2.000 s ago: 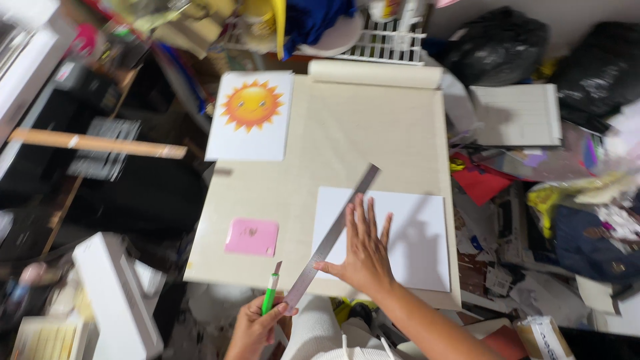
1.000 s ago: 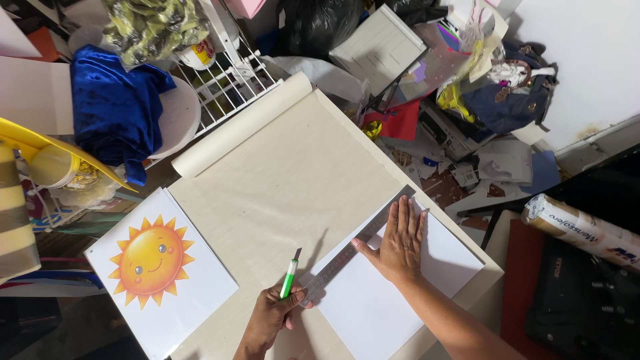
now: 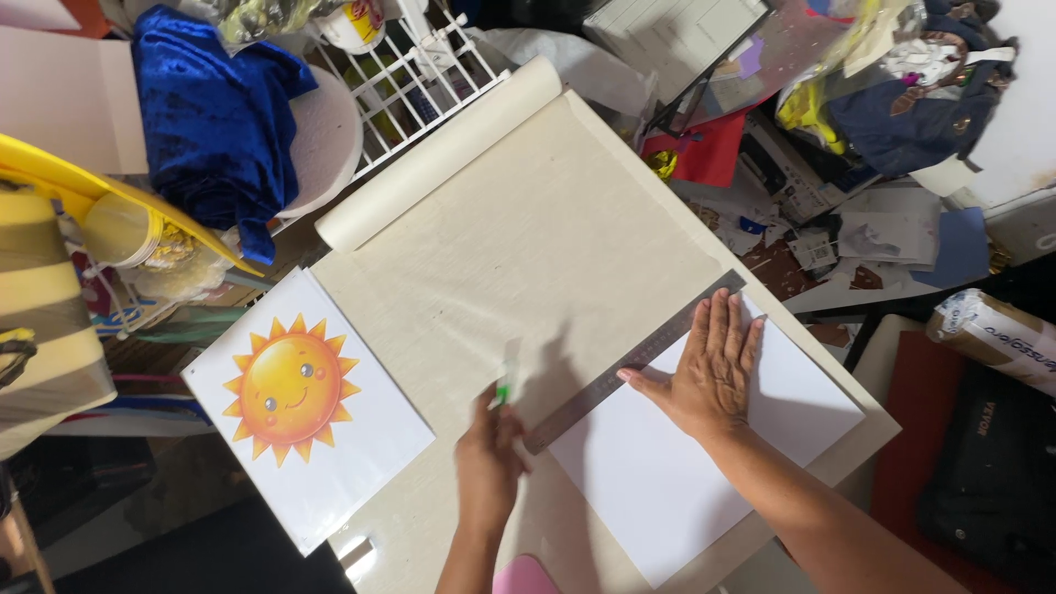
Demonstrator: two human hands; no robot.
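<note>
A steel ruler (image 3: pixel 635 360) lies diagonally along the upper left edge of a white paper sheet (image 3: pixel 652 478). My right hand (image 3: pixel 716 367) presses flat on ruler and sheet, fingers spread, its thumb on the ruler. Just left of the ruler's lower end, my left hand (image 3: pixel 491 450) grips a green-and-white craft knife (image 3: pixel 504 388), blurred, its blade pointing up. To the left lies a stack of paper whose top sheet bears a printed smiling sun (image 3: pixel 293 388). Part of a pink object (image 3: pixel 525 576) shows at the bottom edge, below my left hand.
A cream covering on the table (image 3: pixel 528 247) ends in a roll (image 3: pixel 445 153) at its far edge. Beyond stand a white wire rack (image 3: pixel 404 99) and blue velvet cloth (image 3: pixel 219 124). Paper scraps and a dark blue bag (image 3: pixel 916 107) lie right; a wrapped roll (image 3: pixel 998 338) sits near the right edge.
My left hand has let go of the ruler's lower end and stands beside it with the knife. My right hand stays on the ruler and sheet. The view has turned.
</note>
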